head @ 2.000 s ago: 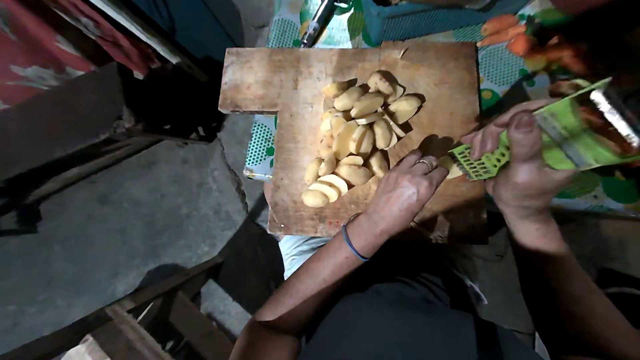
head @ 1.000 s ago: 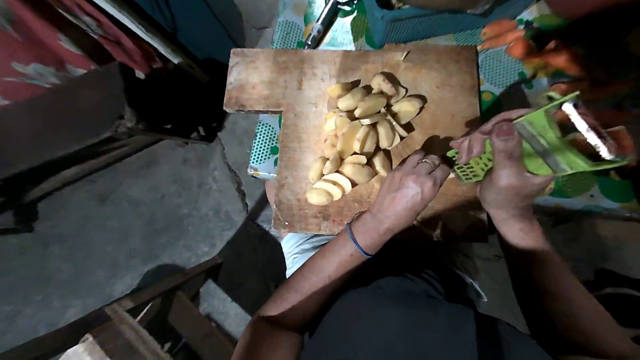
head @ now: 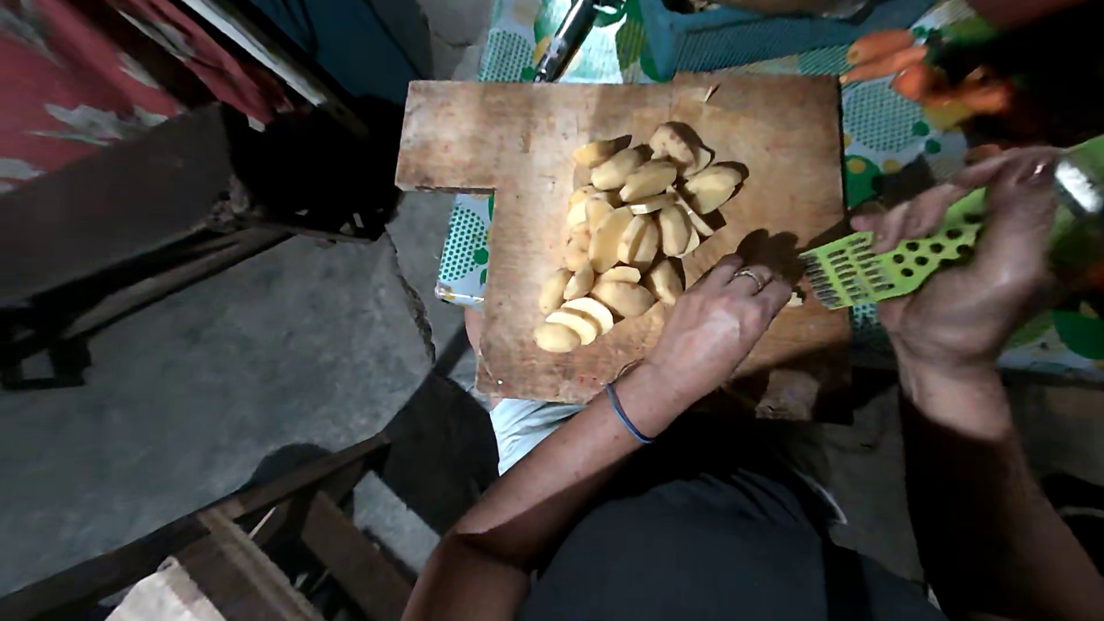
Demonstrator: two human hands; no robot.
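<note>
A wooden cutting board (head: 535, 250) bears a heap of peeled, sliced potatoes (head: 612, 237). Several pale slices (head: 580, 321) lean together at the heap's near left end. My left hand (head: 720, 323), with a ring and a blue wristband, rests low over the board just right of the heap; its fingertips are curled under, and whether they hold a piece cannot be seen. In my right hand (head: 975, 250) is a green plastic grater (head: 888, 259), its toothed end tilted down beside my left fingers. A small pale bit lies between the two.
A patterned tablecloth (head: 888, 112) lies beneath the board. Carrots (head: 888, 56) are at the upper right, a blue plastic basket (head: 759, 39) behind the board, and a dark-handled tool (head: 565, 39) beside it. A wooden frame (head: 285, 492) stands at the lower left.
The green grater in my right hand has turned, so its perforated face shows more and its far end sits further right. My left hand has stayed by the potato heap.
</note>
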